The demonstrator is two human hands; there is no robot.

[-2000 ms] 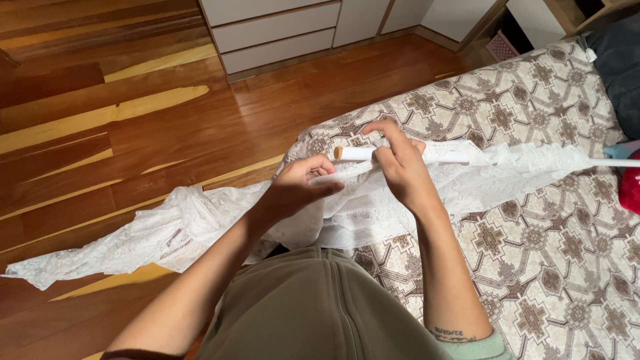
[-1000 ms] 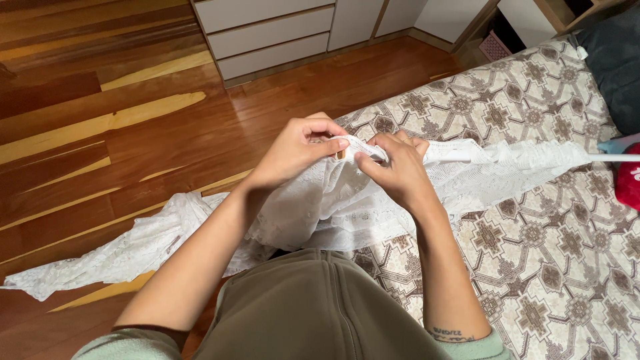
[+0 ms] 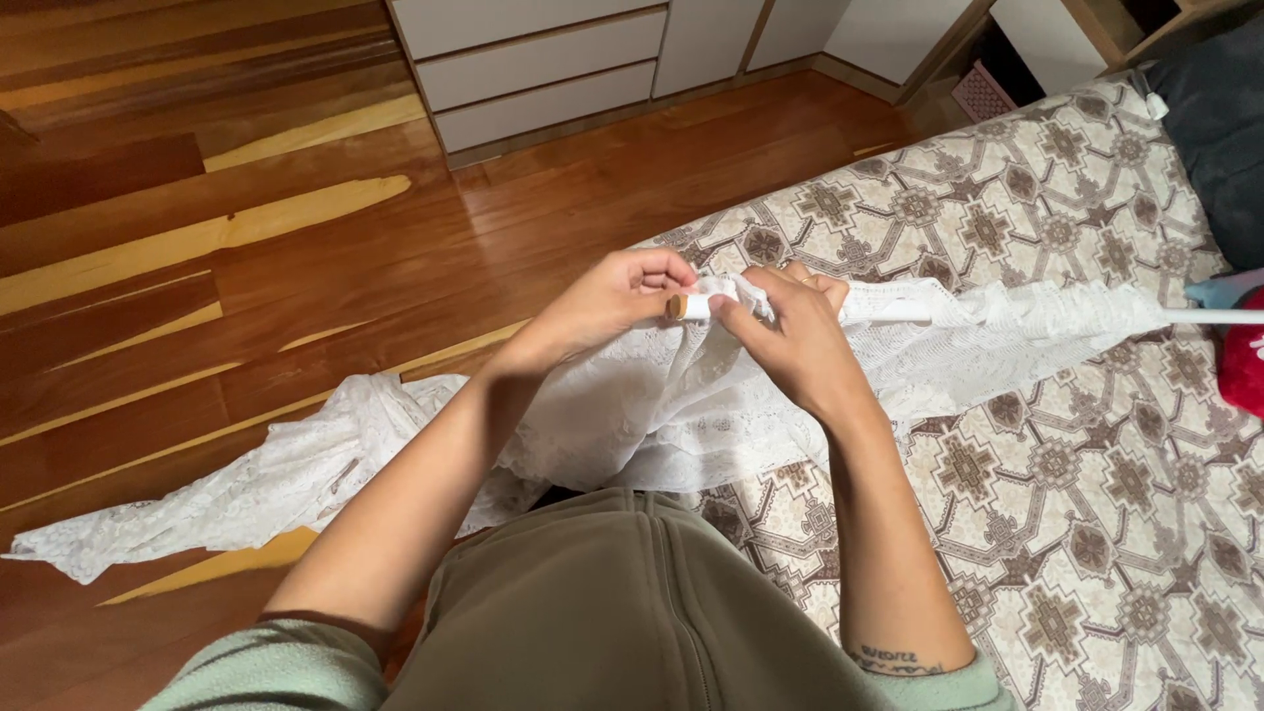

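A white curtain rod point(image 3: 894, 312) with a wood-coloured end runs from between my hands to the right edge. White lace fabric point(image 3: 1047, 326) is gathered around much of it and hangs down over my lap; another stretch of it trails to the lower left. My right hand point(image 3: 790, 311) grips the rod near its end, the thumb on the white tube and lace bunched under the fingers. At the wood-coloured tip is my left hand point(image 3: 622, 301), its fingers curled by the lace edge; what its fingertips pinch is partly hidden.
Under the rod lies a bed with a patterned cover point(image 3: 1086, 494). A white drawer cabinet point(image 3: 553, 59) stands beyond the wooden floor point(image 3: 326, 237). At the right are a dark pillow point(image 3: 1210, 148) and a red item point(image 3: 1244, 360); a pink basket point(image 3: 983, 94) sits farther back.
One second ago the lace edge was raised between both hands over the rod's end; now it sits farther right, around the rod under my right hand, and the wood-coloured tip shows.
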